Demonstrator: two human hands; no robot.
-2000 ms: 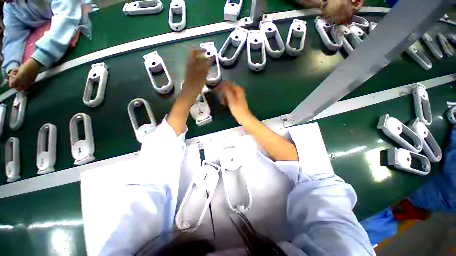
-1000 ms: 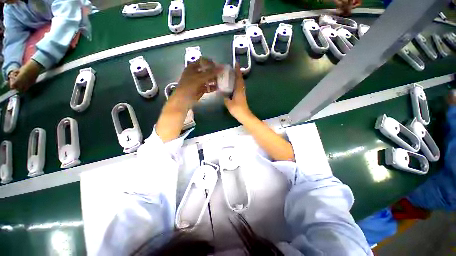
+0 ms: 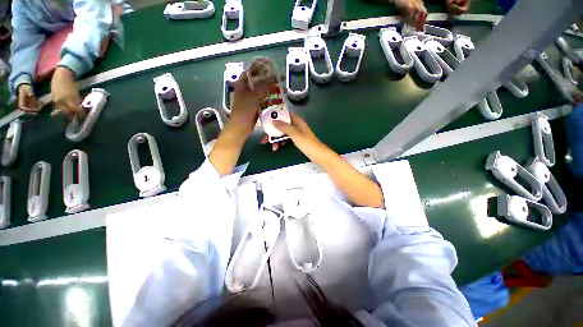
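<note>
My right hand (image 3: 287,131) grips the wide base end of a white oval lamp unit (image 3: 273,117) above the belt. A round dark dot shows on the base, and the loop shows red and green light. My left hand (image 3: 250,86) is at the unit's far end; it is blurred, and a pale, see-through-looking shape shows at its fingers. Whether the left fingers hold the unit or a separate part cannot be told. Two more units (image 3: 254,250) lie side by side near my body, with a thin dark cable between them.
Many white units (image 3: 146,165) lie on the green belt (image 3: 211,70). A slanting grey post (image 3: 460,83) stands at right, above a metal rail. Loose units (image 3: 511,174) lie at right. A person's hand (image 3: 66,96) touches a unit at upper left; other hands (image 3: 413,11) are at the top.
The held unit now shows its base face and coloured light. Belt units near me have shifted left. The upper-left person's hands have parted, one reaching a unit. Hands have moved in at the top.
</note>
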